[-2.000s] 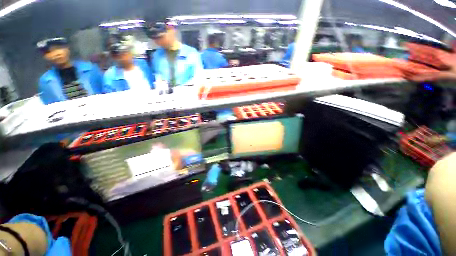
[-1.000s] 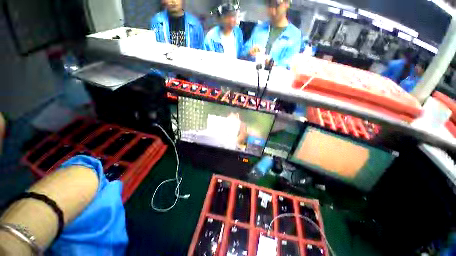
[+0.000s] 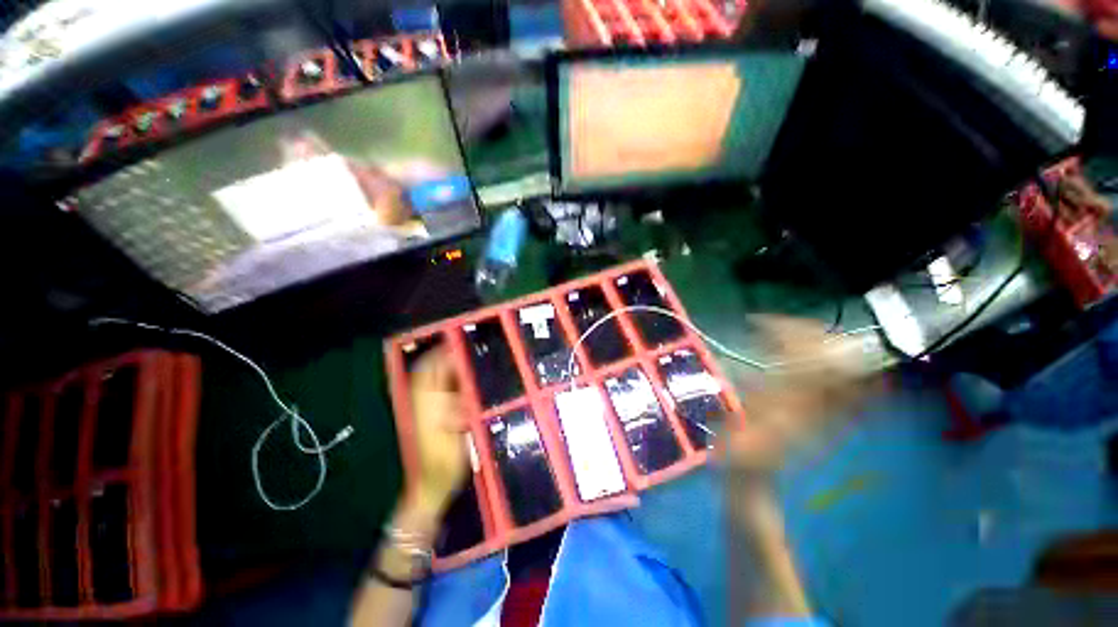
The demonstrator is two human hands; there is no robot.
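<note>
An orange-red phone tray (image 3: 566, 512) lies at the bench's front edge with black smartphones in two rows. One smartphone (image 3: 590, 443) in the front row glows white. A white USB cable (image 3: 705, 337) loops over the tray and runs to the right. My left hand (image 3: 438, 423) lies over the tray's left end; its fingertips are blurred and I cannot tell whether it grips anything. My right hand (image 3: 791, 380) is badly blurred at the tray's right side; its fingers and any hold are unclear.
Stacked phone trays (image 3: 182, 478) stand at the left, with another white cable (image 3: 292, 459) beside them. The left monitor (image 3: 294, 202) and right monitor (image 3: 674, 123) stand behind the tray. A light blue cylinder (image 3: 500, 245) lies between them. Blue floor (image 3: 956, 490) shows at right.
The view has turned down onto the bench, and the people behind the shelf are out of view. Both hands have come into view at the tray. The phone still glows white.
</note>
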